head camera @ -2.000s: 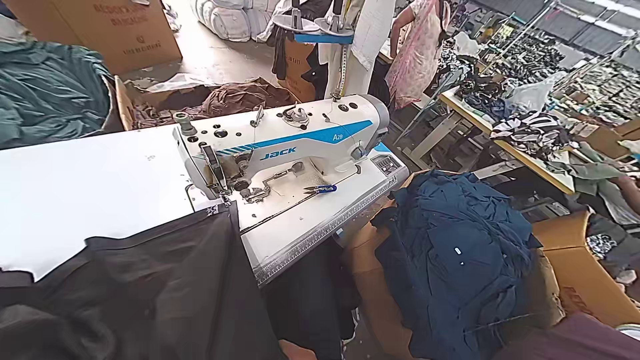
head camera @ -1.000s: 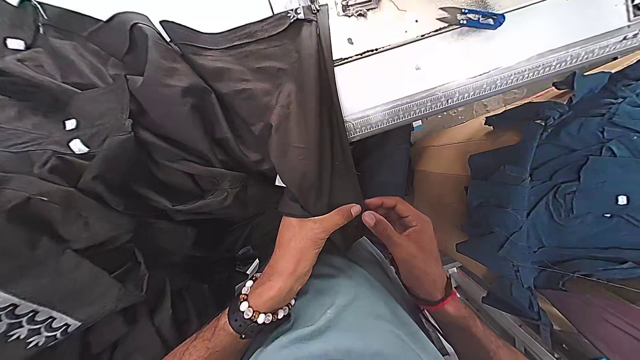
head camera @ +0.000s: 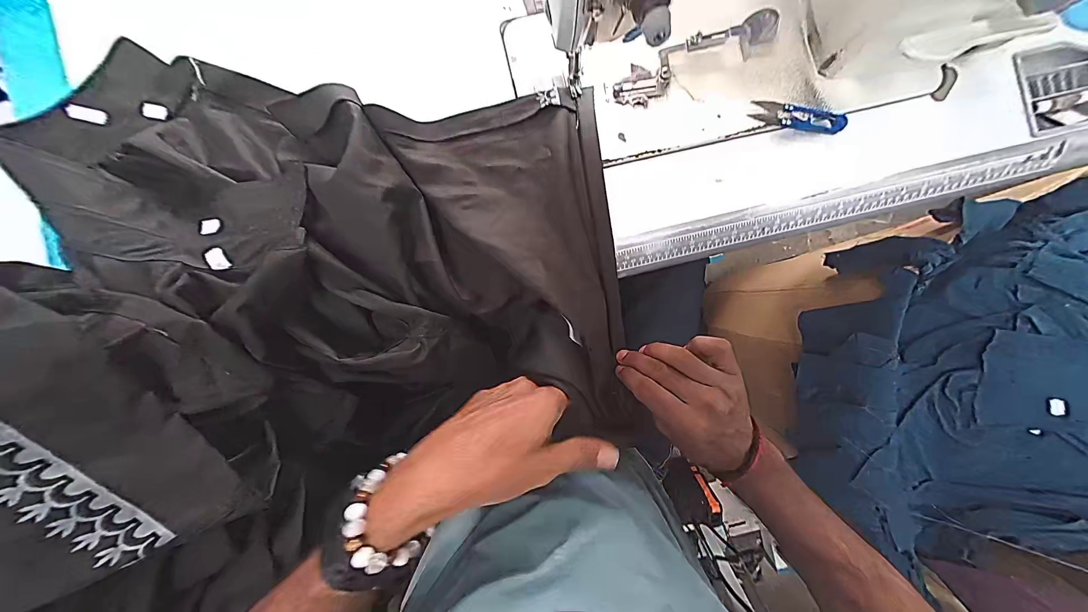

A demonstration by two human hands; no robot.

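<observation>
Black fabric (head camera: 365, 195) with white stickers covers the left of the sewing table. Its folded right edge runs up to the presser foot (head camera: 574, 85) of the sewing machine. My right hand (head camera: 688, 399) pinches that edge below the table's ruler strip, fingers curled. On the cloth just to the left lies my left hand (head camera: 501, 450), its fingers bent over the fabric and its thumb pointing right; whether it grips the cloth I cannot tell. A beaded bracelet (head camera: 365, 527) circles the left wrist. Blue-handled thread snips (head camera: 803, 117) rest on the machine bed, right of the needle.
A metal ruler strip (head camera: 833, 208) lines the table's front edge. Dark blue fabric pieces (head camera: 960, 365) fill a cardboard box (head camera: 756, 331) at the right. Below the table are cables (head camera: 722, 561) and an orange-and-black item (head camera: 705, 497). Embroidered black cloth (head camera: 85, 501) lies at lower left.
My hands, thumbs together at the fabric edge one second ago, are now apart, the left one lying flatter on the cloth. The view has swung down from the whole machine since two seconds ago.
</observation>
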